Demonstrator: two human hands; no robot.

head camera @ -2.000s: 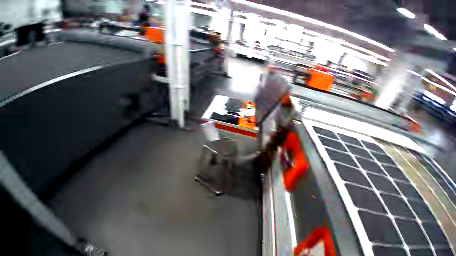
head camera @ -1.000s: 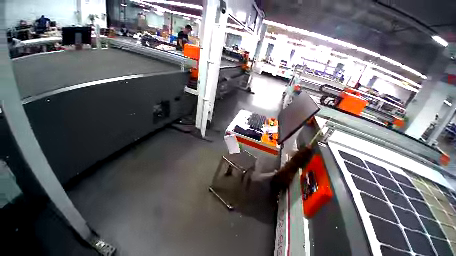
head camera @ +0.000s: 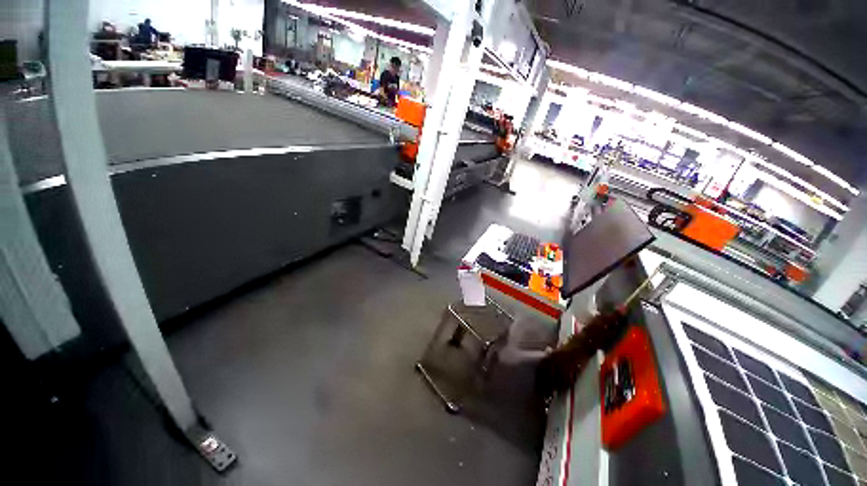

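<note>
Neither of my hands is in view. A cutting table [head camera: 675, 370] lies at the right, with a white grid marker sheet [head camera: 751, 394] over dark rectangles on its bed. An orange-red tool pocket [head camera: 632, 389] is fixed to its side. Beyond it stands the operator console, with a tilted screen [head camera: 608, 245], a black keyboard [head camera: 522, 249] and an orange button panel [head camera: 548, 271] on a white stand. A metal stool [head camera: 480, 324] stands in front of the console. A dark brown brush-like thing [head camera: 585, 346] is beside the tool pocket; I cannot tell exactly what it is.
A second long dark cutting bed [head camera: 247, 214] runs along the left. White posts [head camera: 445, 142] and a slanted post [head camera: 109, 228] stand on the grey floor. An orange cutting head [head camera: 711, 224] is on the beam at the right. A person [head camera: 390, 82] stands far back.
The view has swung to the right, then left: the console, stool and table sit further right in the frame, and more of the left bed and slanted post shows. No hand has appeared.
</note>
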